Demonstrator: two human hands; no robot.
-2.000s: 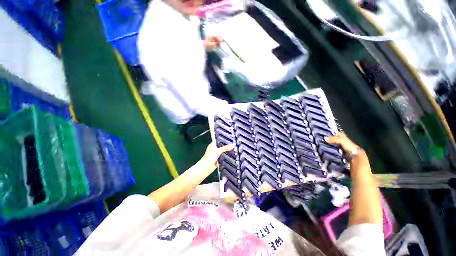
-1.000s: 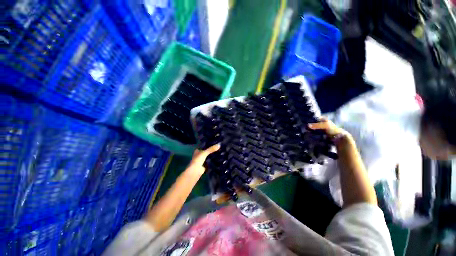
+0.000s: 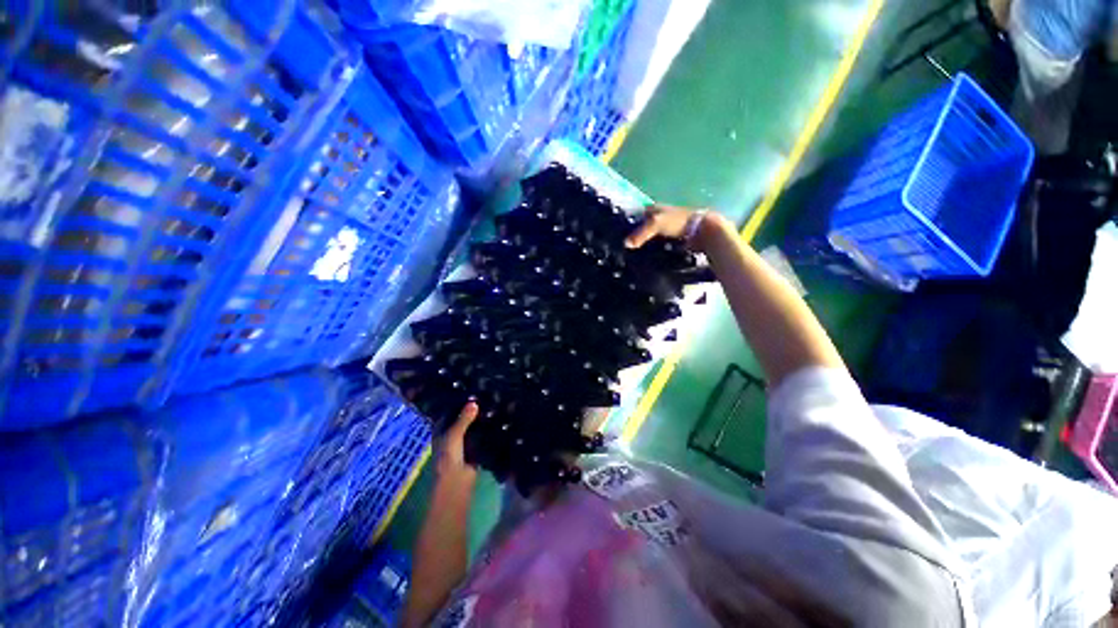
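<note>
A white sheet [image 3: 395,350] loaded with black moulded parts [image 3: 539,307] in zigzag rows is held in front of me, above the green crate [image 3: 629,194], of which only a bit of rim shows. My left hand [image 3: 456,444] grips the near left edge, thumb on top, fingers hidden under it. My right hand [image 3: 668,229] grips the right edge, thumb over the parts. The sheet hides the inside of the crate. Whether the sheet touches the crate cannot be told.
Film-wrapped blue crates [image 3: 245,245] form a wall at left. An empty blue crate [image 3: 944,184] stands on the green floor at right. A yellow line [image 3: 815,117] crosses the floor. A black metal frame [image 3: 732,423], a person's white clothing [image 3: 1018,503] and a pink basket [image 3: 1095,423] are at right.
My view has turned toward the blue crates. The loaded sheet has moved from beside the green crate to over it, turned at a slant, and now covers most of it. Both hands keep hold.
</note>
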